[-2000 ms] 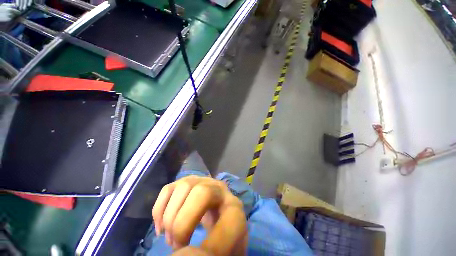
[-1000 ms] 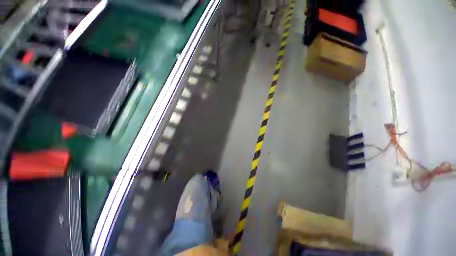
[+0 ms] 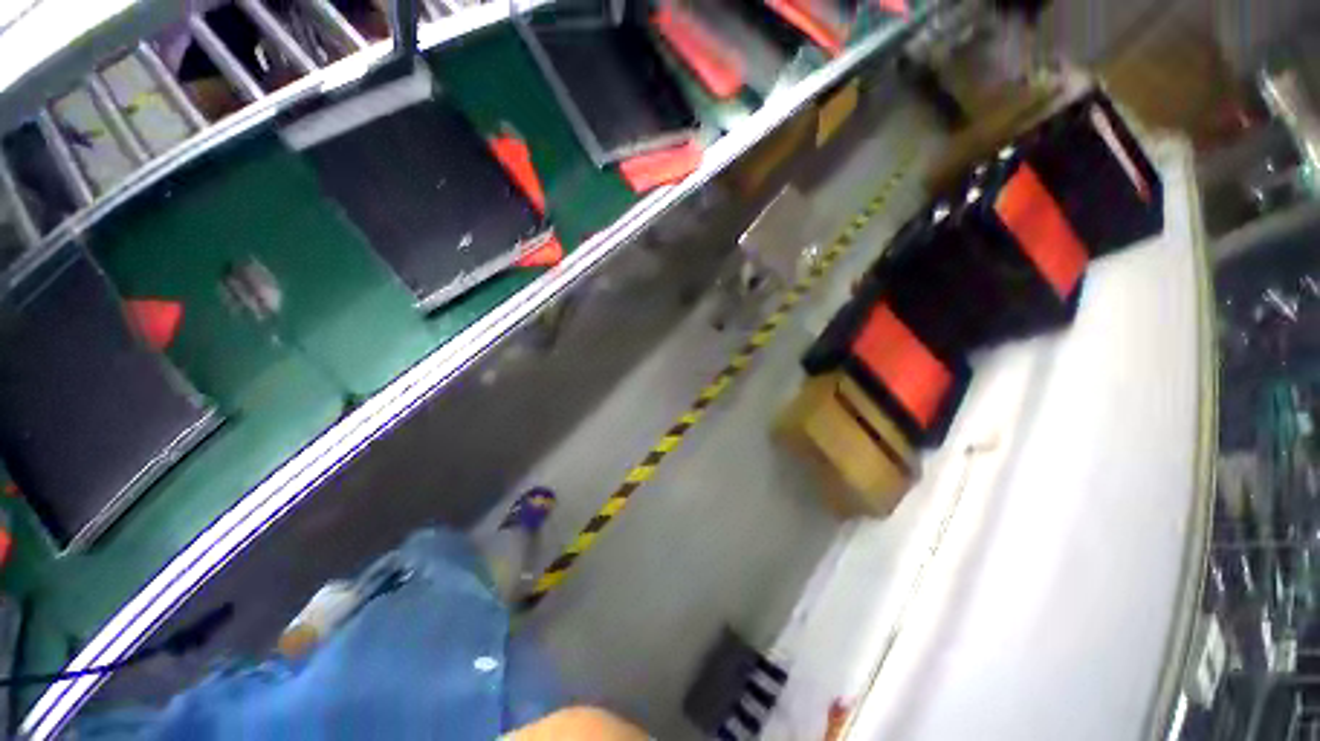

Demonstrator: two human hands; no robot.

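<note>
A black open chassis tray (image 3: 87, 398) with a grey edge lies at the left on the green work board (image 3: 311, 326). A second chassis tray (image 3: 420, 196) lies farther along, with red pads (image 3: 517, 174) at its side. The black screwdriver (image 3: 200, 631) and its cable show at the lower left, over the rail, blurred. My left hand (image 3: 327, 611), apparently white-gloved, is small and blurred beside the blue clothing; its fingers are unclear. Bare skin of my right hand or forearm (image 3: 582, 727) shows at the bottom edge, cut off; its fingers are out of the picture.
The bright aluminium rail (image 3: 434, 365) runs diagonally along the board. Metal rollers (image 3: 225, 55) are at the upper left. A third chassis (image 3: 608, 90) lies farther off. Black bins with red (image 3: 905, 362) and a carton (image 3: 847, 449) stand by the white wall. Yellow-black tape (image 3: 680, 434) crosses the floor.
The view has turned along the line, showing more trays and bins. The bare hand seen raised two seconds ago is now only skin at the bottom edge. The screwdriver appears lower left.
</note>
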